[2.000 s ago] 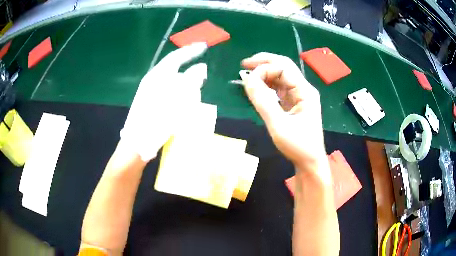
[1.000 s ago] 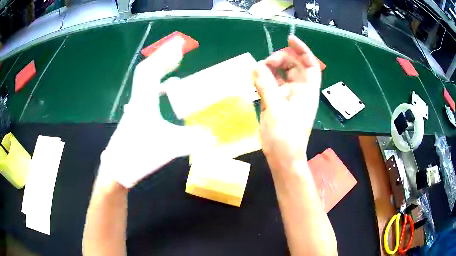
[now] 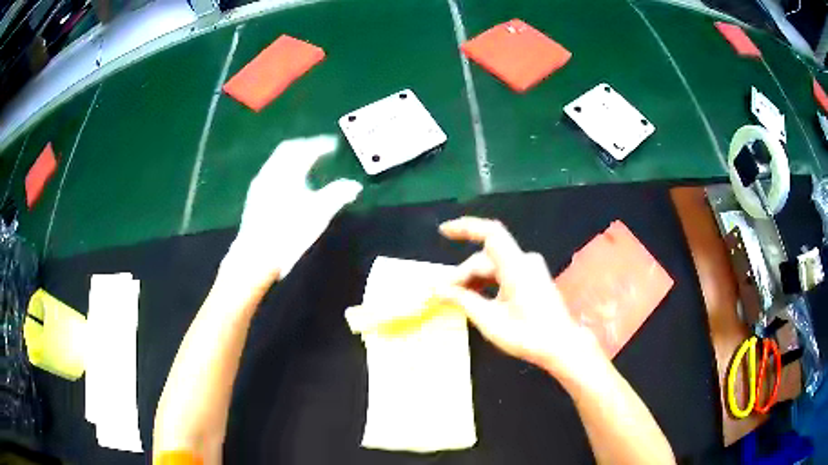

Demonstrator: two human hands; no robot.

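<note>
A pale label sheet (image 3: 419, 390) lies on the black mat, its upper part folded over with a yellowish crease. My right hand (image 3: 513, 295), bare, has thumb and fingertips pinched at the sheet's upper right edge. My left hand (image 3: 292, 200), in a white glove, is raised near the belt's near edge, thumb and fingers apart and empty. Just beyond it a set-top box (image 3: 392, 132) lies pale side up on the green belt, with dark corner spots. A second box (image 3: 609, 122) lies further right. Whether a small label is at my right fingertips cannot be told.
The green belt (image 3: 136, 173) carries red pads (image 3: 516, 54). A red pad (image 3: 617, 289) lies on the mat at right. White strips (image 3: 113, 363) and a yellow roll (image 3: 54, 334) are at left. A tape roll (image 3: 759, 171) and scissors (image 3: 754, 377) are at right.
The box held up in my hands a second ago now lies on the belt. My left hand has let go; my right hand has come down to the sheet, which now lies folded differently.
</note>
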